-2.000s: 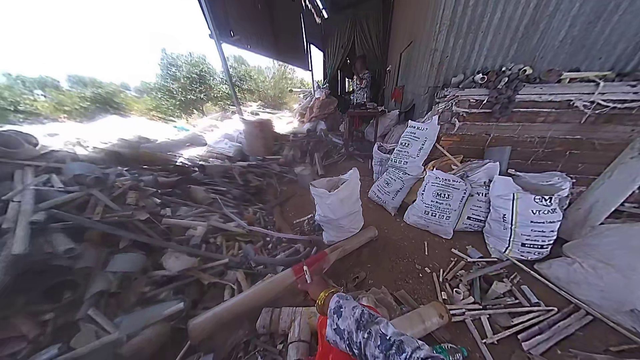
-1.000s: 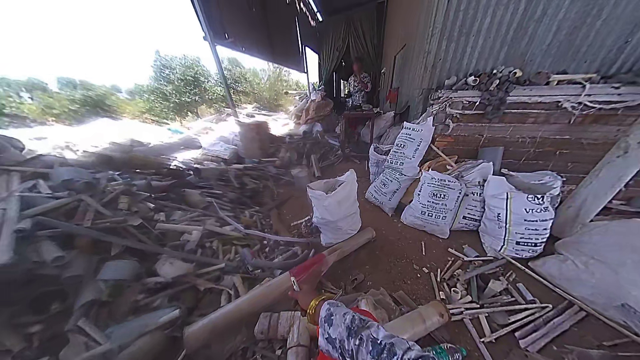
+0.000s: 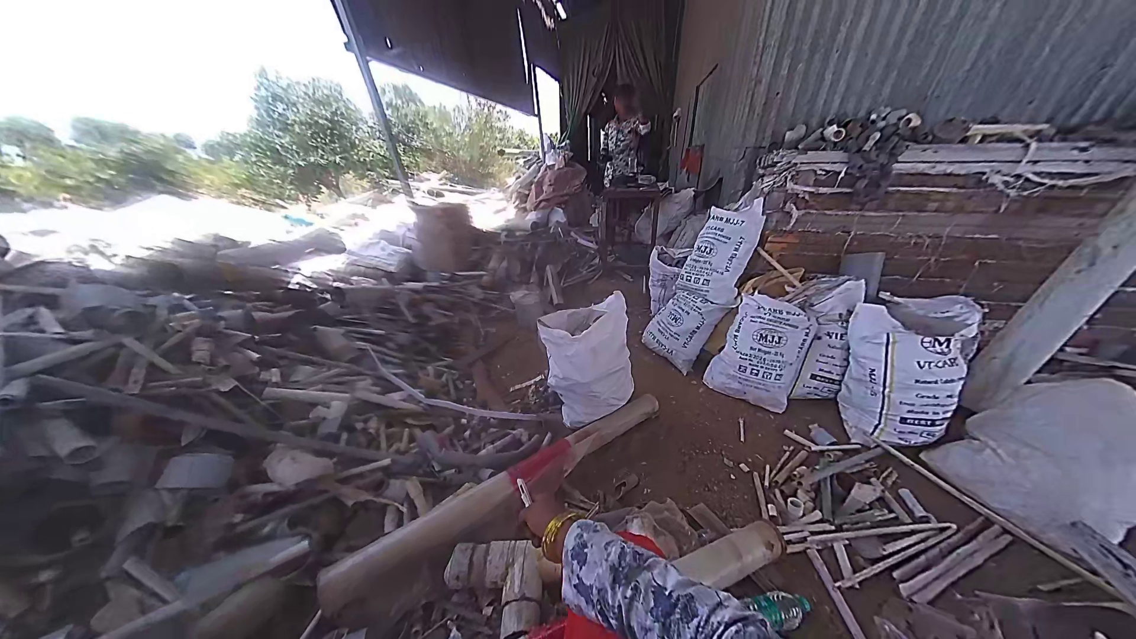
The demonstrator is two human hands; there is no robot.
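Note:
My right hand (image 3: 543, 513), with yellow bangles at the wrist and a patterned sleeve, is at the lower middle of the head view. Its fingers are closed on a small white stick (image 3: 524, 493). Just beside the hand lies a long, wide beige pipe (image 3: 444, 532) with a red band (image 3: 541, 461); whether the hand touches it is unclear. The pipe slants from lower left to a white woven sack (image 3: 586, 359). Shorter thick pipe pieces (image 3: 732, 552) and a green plastic bottle (image 3: 781, 611) lie by my forearm. My left hand is out of view.
Scrap pipes (image 3: 195, 470) are heaped across the left. Several printed woven sacks (image 3: 763, 351) stand before a wooden plank wall (image 3: 1003, 213). Thin pipe offcuts (image 3: 887, 537) and a leaning post (image 3: 1056, 302) are at right. Another person (image 3: 624, 138) is behind a table (image 3: 632, 192).
Compared with two seconds ago, my right hand and the white stick have shifted slightly down and left along the wide pipe. The pipe and sacks stay in about the same places.

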